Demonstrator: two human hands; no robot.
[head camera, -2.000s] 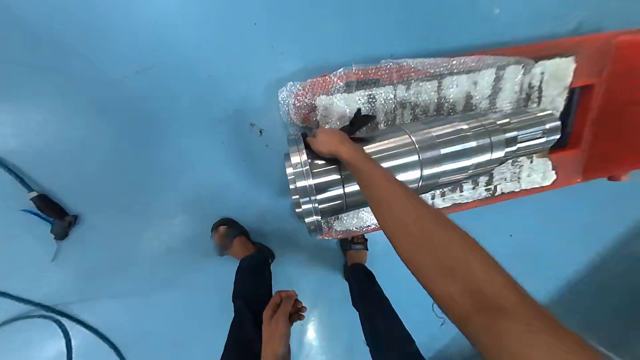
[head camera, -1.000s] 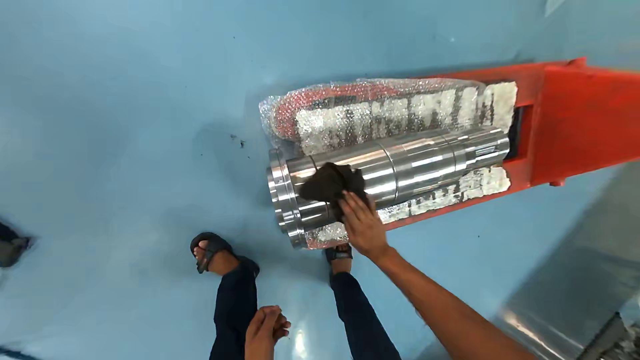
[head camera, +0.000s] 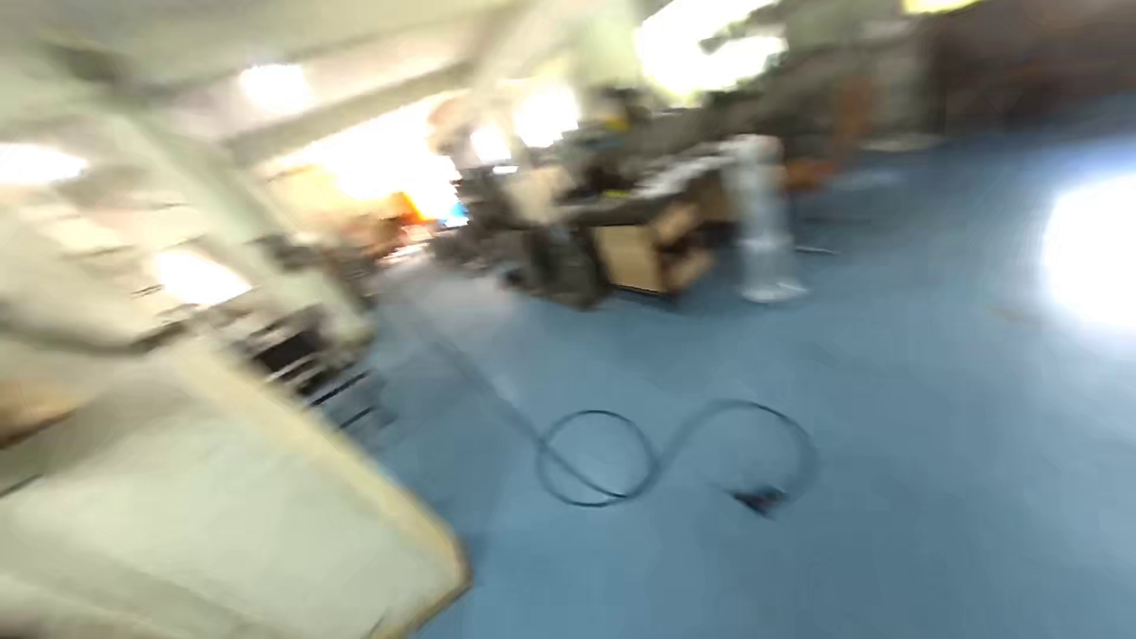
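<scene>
Neither of my hands shows in the head view, which is badly blurred. The steel shaft, the dark cloth and the red pallet truck forks are also out of sight. A dark hose or cable (head camera: 596, 504) lies in loops on the blue floor (head camera: 674, 577). At its end, right of the loops, is a dark fitting (head camera: 760, 500) whose kind cannot be made out.
A pale green panel or cabinet (head camera: 231, 497) with a yellowish edge fills the lower left. Farther off stand a workbench with a wooden box-like part (head camera: 630, 257), a pale upright object (head camera: 763, 222), a pillar (head camera: 204, 177) and a dark rack (head camera: 288, 351).
The view has swung far away from the shaft to the wider workshop. Earlier, one hand pressed a dark cloth on the steel shaft and moved along it; both hands are now out of view.
</scene>
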